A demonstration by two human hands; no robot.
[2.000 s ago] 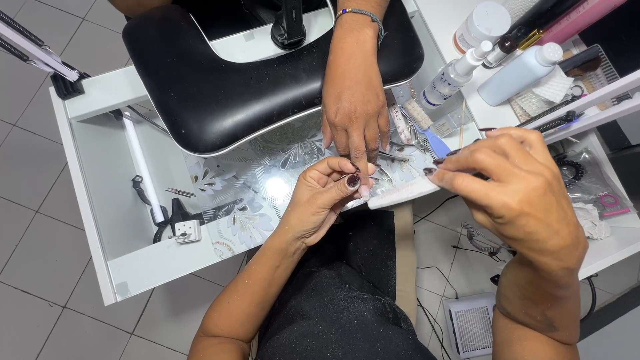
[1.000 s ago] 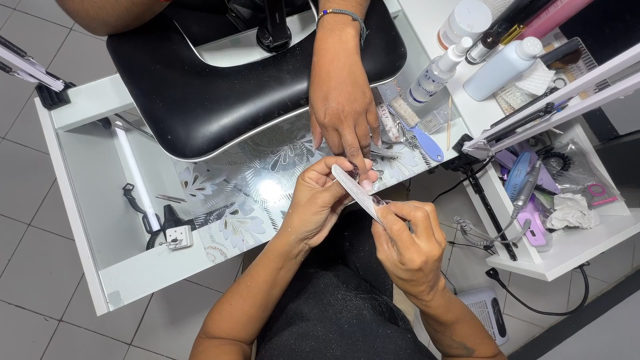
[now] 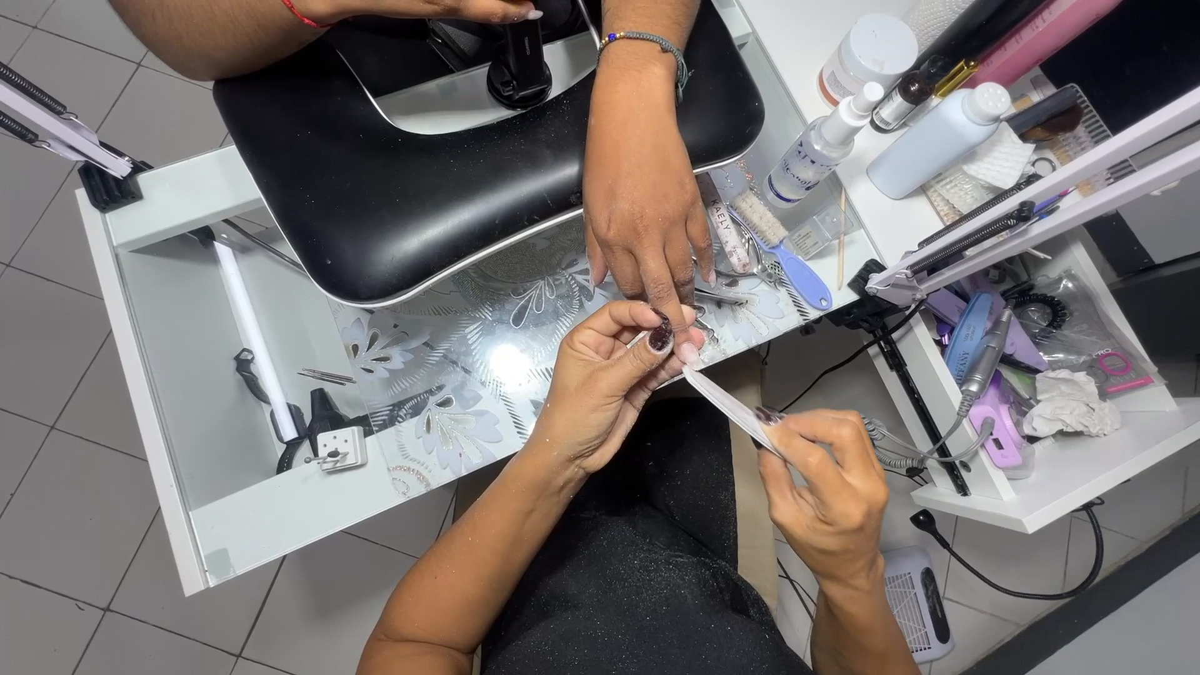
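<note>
My left hand (image 3: 609,384) grips one finger of another person's hand (image 3: 647,206) near its tip. That hand lies palm down, its wrist across a black padded armrest (image 3: 450,216). A pale nail file (image 3: 729,405) is held at its far end by my right hand (image 3: 830,492), and its other end meets the held finger's nail. A blue-handled brush (image 3: 799,274) lies on the glass tabletop just right of the other person's fingers, beside small metal tools.
On the right stand a spray bottle (image 3: 825,145), a pale blue bottle (image 3: 940,141) and a white jar (image 3: 869,58). An open drawer (image 3: 1031,487) juts out below, holding a nail drill handpiece (image 3: 989,361) and crumpled tissue (image 3: 1072,403). Lamp arms flank the table.
The file was away from the finger two seconds ago and raised across it one second ago; it now slants down to the right from the nail. My left hand has kept its hold.
</note>
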